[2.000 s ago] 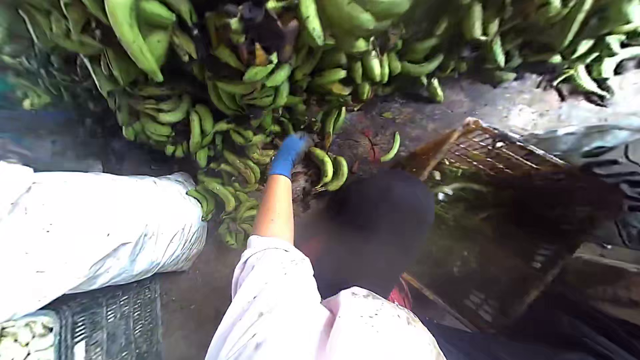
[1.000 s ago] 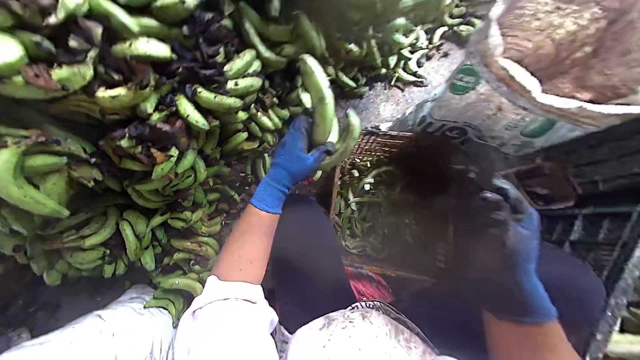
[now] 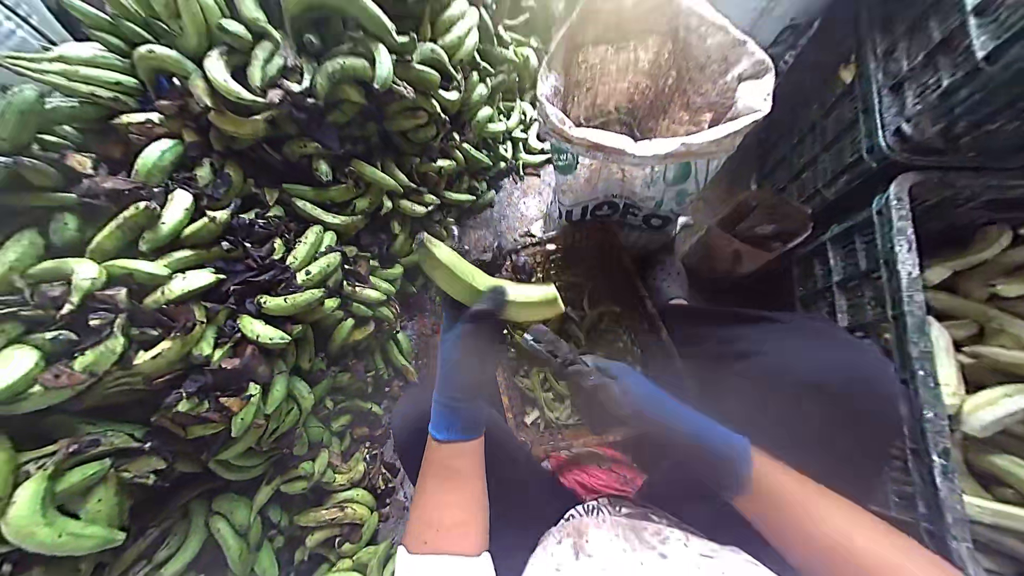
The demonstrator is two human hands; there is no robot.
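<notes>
My left hand (image 3: 468,352), in a blue glove with a dark palm, holds one green plantain (image 3: 488,288) across the front of me. The plantain's right end looks cut and pale. My right hand (image 3: 632,392), gloved the same way, is closed on a small dark tool (image 3: 552,348), seemingly a knife, blurred, just below the plantain's right end. Beneath both hands lies a crate (image 3: 512,404) with green peel strips (image 3: 548,400) inside, partly hidden by my arms.
A big heap of green plantains (image 3: 304,256) with dark dried leaves fills the left side. Ahead stands an open white woven sack (image 3: 656,152) with printing. At right are dark plastic crates (image 3: 904,240); one holds peeled plantains (image 3: 992,344).
My left hand reached into the heap two seconds ago; one second ago it held plantains up. Now it holds a single plantain, with my right hand's tool close to it. The view has swung right.
</notes>
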